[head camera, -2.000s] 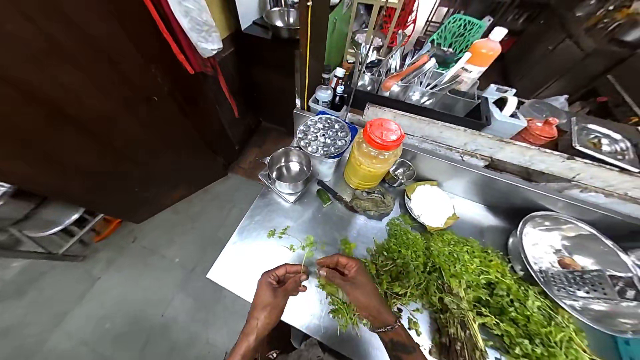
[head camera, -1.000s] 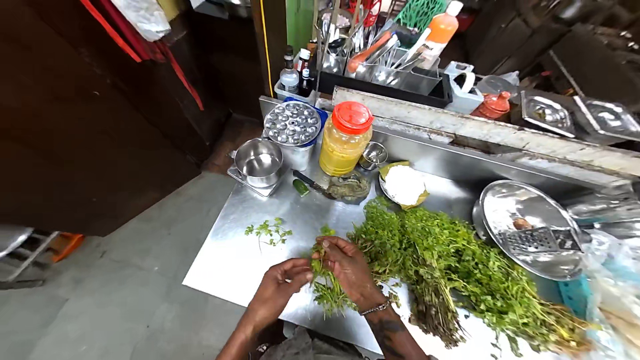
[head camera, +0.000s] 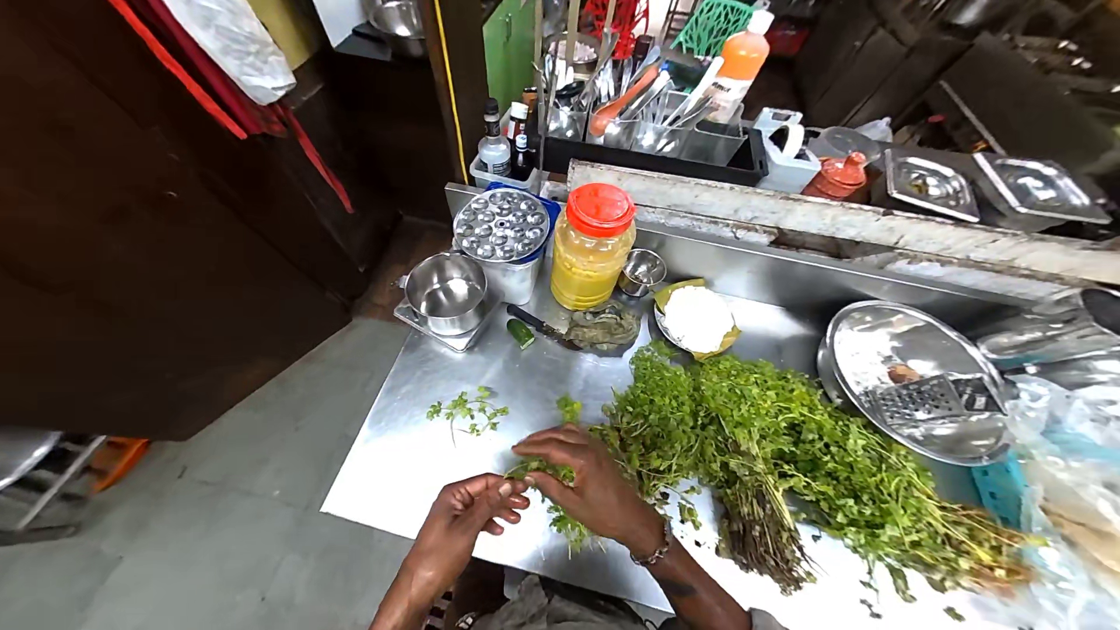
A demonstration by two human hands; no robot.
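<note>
Fresh coriander with roots lies in a large heap on the steel table. My left hand pinches a thin coriander stem between thumb and fingertips near the table's front edge. Close beside it, my right hand is partly spread, palm turned toward the left hand, with its thumb near the same sprig; whether it grips the sprig is not clear. Loose coriander leaves lie under and beside the right hand. A few picked sprigs rest apart, farther left on the table.
Behind the hands are a knife, a green vegetable piece, a steel pot, a red-lidded jar and a plate of white food. A steel bowl with a grater and plastic bags are at the right.
My right hand's fingers have spread from their closed pose around the sprig one second ago. My left hand still holds a stem near it.
</note>
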